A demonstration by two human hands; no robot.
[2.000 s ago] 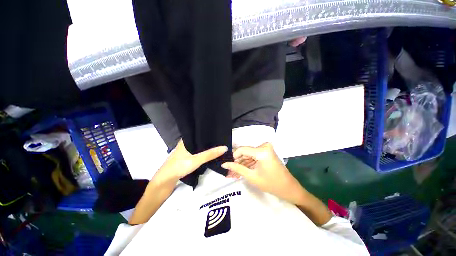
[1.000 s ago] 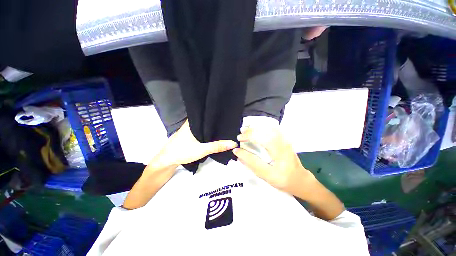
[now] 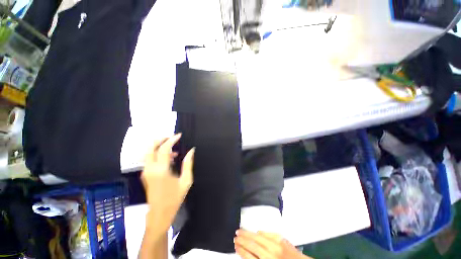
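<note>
A long black cut panel (image 3: 215,152) runs from the sewing table over its front edge down to my lap. A small white patch (image 3: 204,59) shows at its far end, close to the presser foot and needle area (image 3: 235,43). My left hand (image 3: 169,164) is beside the panel's left edge, thumb and fingers apart, holding nothing. My right hand (image 3: 260,245) is at the panel's near right corner, partly cut off by the bottom of the picture. Its fingertips meet the black edge, their grip partly hidden.
Large black panels (image 3: 81,91) lie left of the machine. Scissors with yellow and green handles (image 3: 397,86) lie on the table at right. A blue basket with clear bags (image 3: 374,192) stands below right, another blue basket (image 3: 106,212) below left. The machine head is at the top.
The view has tilted up to the table and machine. My left hand has let go of the near end and moved forward along the panel. The panel lies flatter and wider.
</note>
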